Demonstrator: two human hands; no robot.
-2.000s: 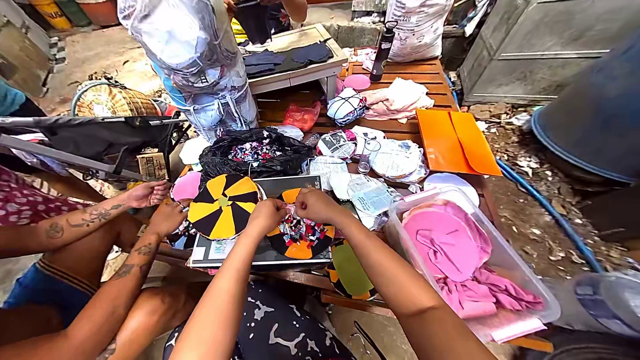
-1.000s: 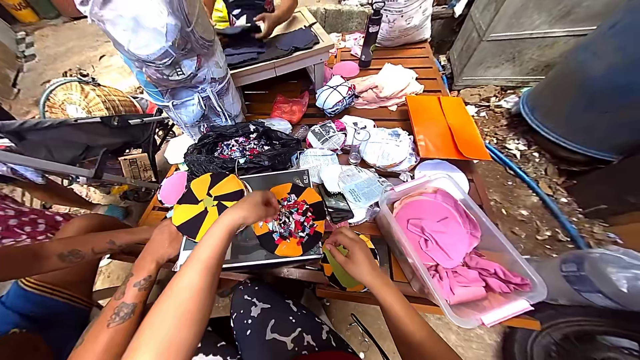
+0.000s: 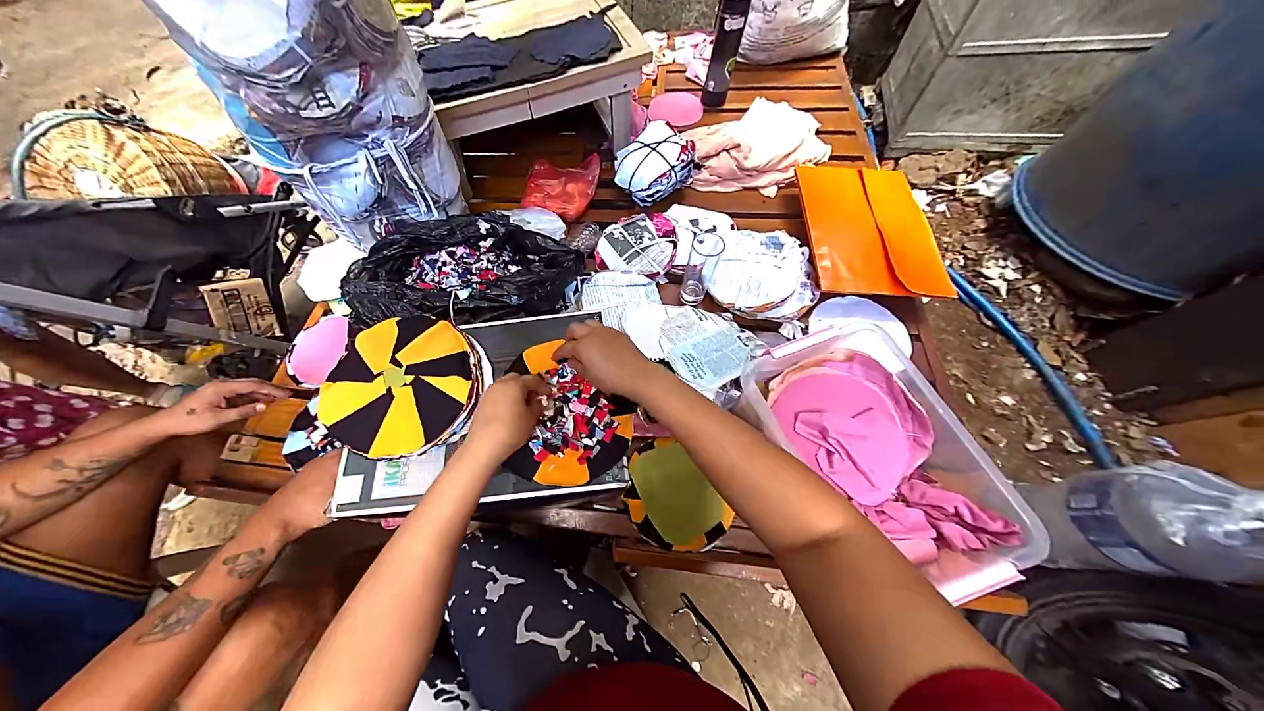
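Note:
A round black-and-orange fabric piece (image 3: 563,468) lies on a flat dark board (image 3: 395,481), with small multicoloured fabric scraps (image 3: 581,415) heaped on its middle. My left hand (image 3: 509,413) is at the heap's left edge, fingers bent; whether it pinches a scrap is hidden. At the top rim of the round piece, my right hand (image 3: 602,357) has its fingertips down on the orange fabric, their grip unclear. Left of my hands lies a stack of black-and-yellow fabric rounds (image 3: 397,387). Another round with an olive centre (image 3: 681,494) lies below my right forearm.
Behind the board is a black plastic bag (image 3: 370,281) of scraps. Paper-covered rounds (image 3: 758,275) and a drinking glass (image 3: 700,269) stand beyond my right hand. A clear plastic box (image 3: 1022,528) of pink fabric and an orange envelope (image 3: 869,232) are at right. A co-worker's hands (image 3: 225,405) are at left.
My left hand has moved from above the round piece to its left side. My right hand has come up from the olive-centred round to the top rim of the scrap-covered one.

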